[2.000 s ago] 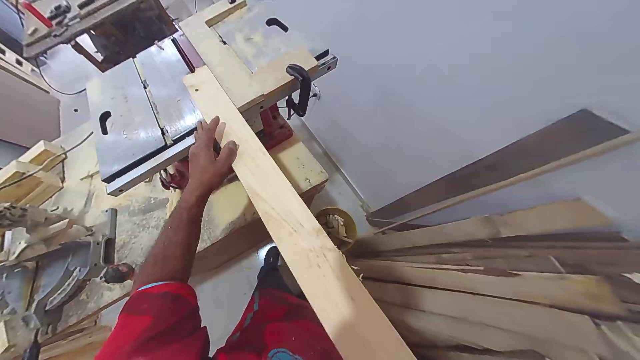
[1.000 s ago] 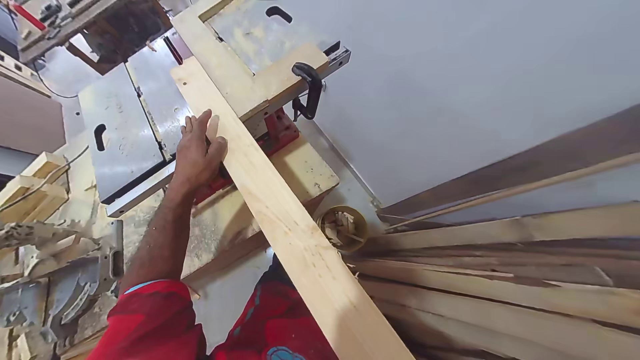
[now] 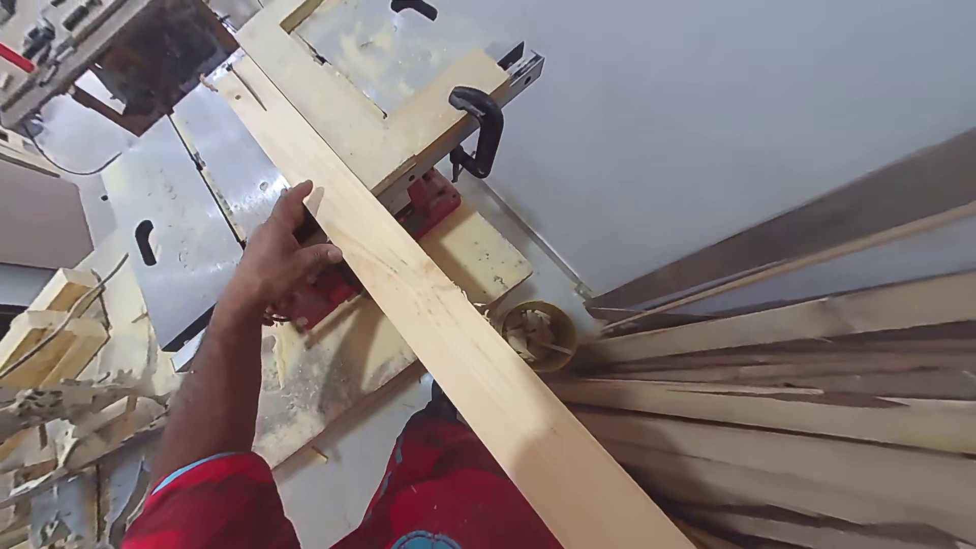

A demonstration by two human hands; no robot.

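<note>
A long pale wooden board (image 3: pixel 427 305) runs from the metal table of a table saw (image 3: pixel 221 168) down to the bottom edge of the view. Its far end lies along an L-shaped wooden fence (image 3: pixel 328 114), which a black clamp (image 3: pixel 488 133) holds at the table's right corner. My left hand (image 3: pixel 282 248) is at the board's left edge, near the front of the saw table, with fingertips on the edge and thumb spread apart. My right hand is out of view; the board's near end is cut off by the frame.
Several long boards (image 3: pixel 762 412) lean in a stack at the right, beside the wall. A round yellow bucket (image 3: pixel 537 335) of wood scraps stands below the saw. Wood offcuts (image 3: pixel 57 328) lie at the left. Another bench (image 3: pixel 69 57) with tools is at the upper left.
The board has moved forward along the fence, farther over the saw table. My left hand, earlier flat on top of the board, is now at its left edge.
</note>
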